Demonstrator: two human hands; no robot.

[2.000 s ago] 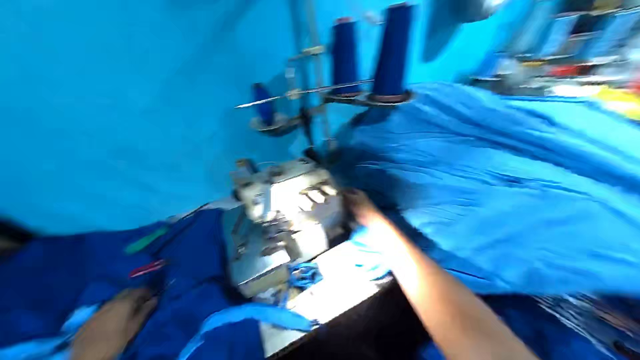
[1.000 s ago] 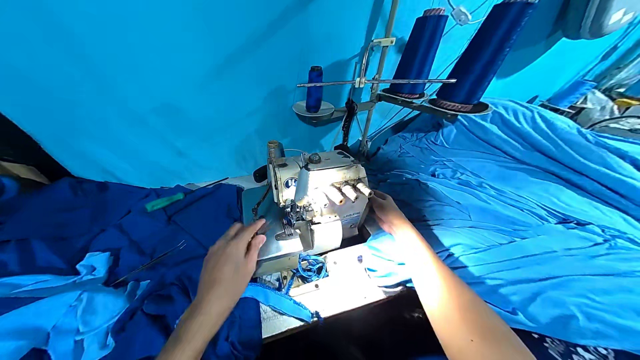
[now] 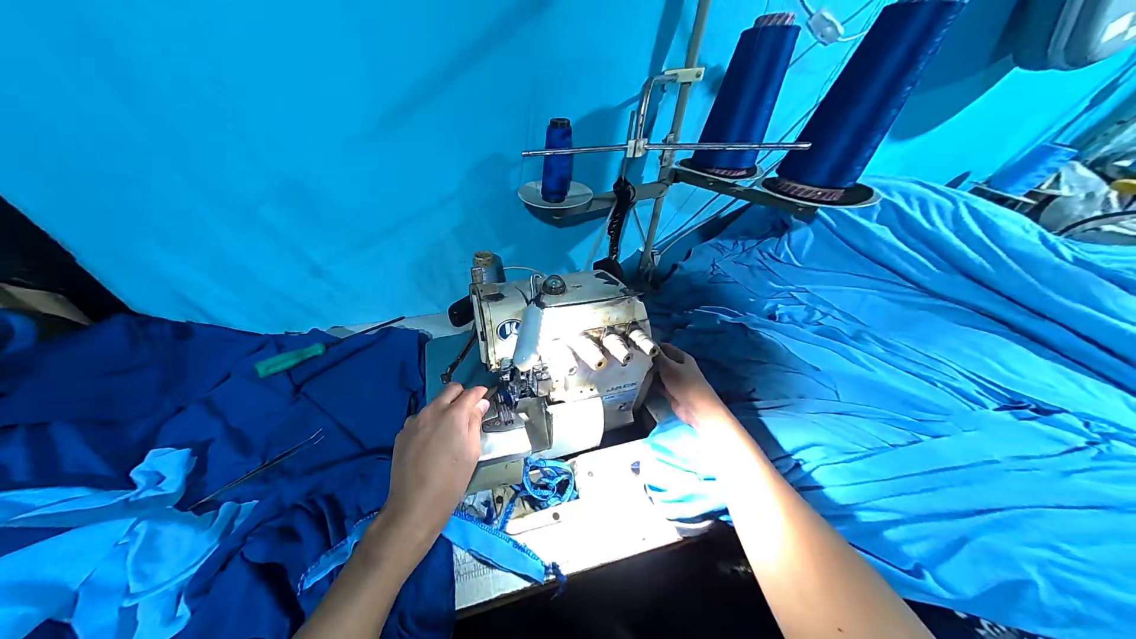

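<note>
A Jack overlock sewing machine (image 3: pixel 577 346) stands in the middle of the table. My left hand (image 3: pixel 444 435) is at its needle and presser-foot area, thumb and forefinger close together; whether they pinch something cannot be made out. My right hand (image 3: pixel 683 386) rests at the machine's right side, its fingertips partly hidden behind the housing. Blue thread scraps (image 3: pixel 548 482) lie below the machine's front, and a light blue fabric strip (image 3: pixel 497 543) with stitched edge hangs near the table edge. Light blue fabric (image 3: pixel 679 470) lies under my right wrist.
Dark blue fabric (image 3: pixel 355 382) covers the left side, bearing a green-handled screwdriver (image 3: pixel 290 359) and metal tweezers (image 3: pixel 266 466). A large light blue fabric pile (image 3: pixel 932 373) fills the right. Behind the machine, a thread stand holds a small spool (image 3: pixel 557 160) and large blue cones (image 3: pixel 750 93).
My left hand has come from the dark fabric at the left to the machine's needle area. A red-looking item seen earlier on that fabric no longer shows. The right hand stays at the machine's side.
</note>
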